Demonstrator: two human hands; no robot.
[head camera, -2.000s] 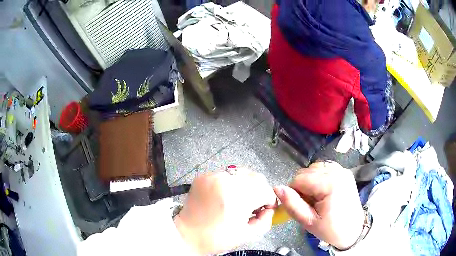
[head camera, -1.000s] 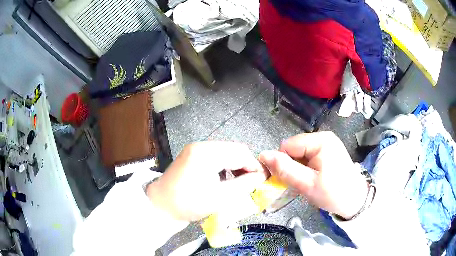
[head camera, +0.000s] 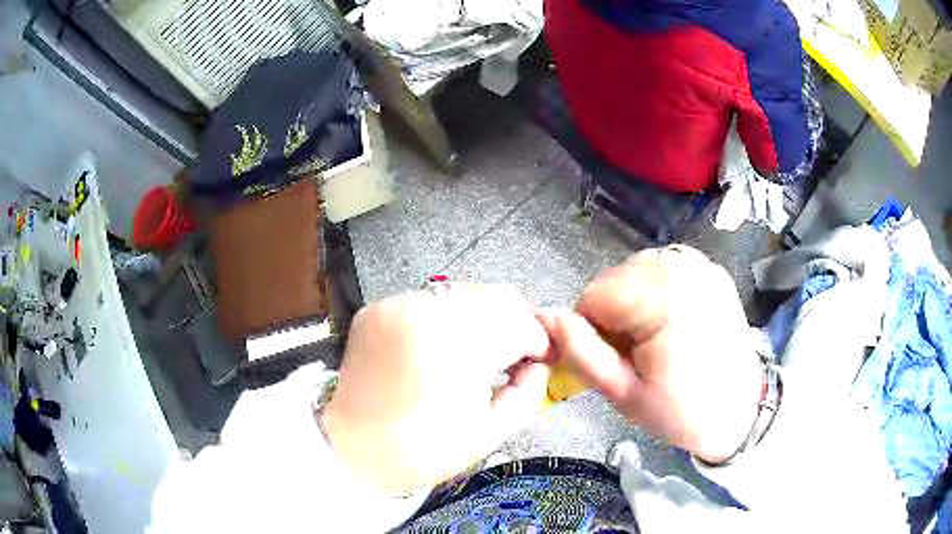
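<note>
A small piece of yellow tape-like material (head camera: 565, 385) shows between my two hands at the lower centre, above my lap. My left hand (head camera: 433, 375) has its fingers curled and its fingertips pinched on the piece; its back faces the camera. My right hand (head camera: 668, 349) touches it, thumb and fingers pinched at the same piece. Most of the piece is hidden by the fingers. No pale strip can be told apart.
A brown-topped stool (head camera: 266, 261) and dark embroidered cloth (head camera: 274, 125) stand left, beside a red basket (head camera: 161, 218). A white table (head camera: 115, 417) is far left. A person in navy and red (head camera: 658, 104) sits ahead. Blue and white garments (head camera: 919, 365) lie right.
A second ago more yellow material hung below my hands; now only a small part shows between them. My hands have drawn slightly higher and closer together.
</note>
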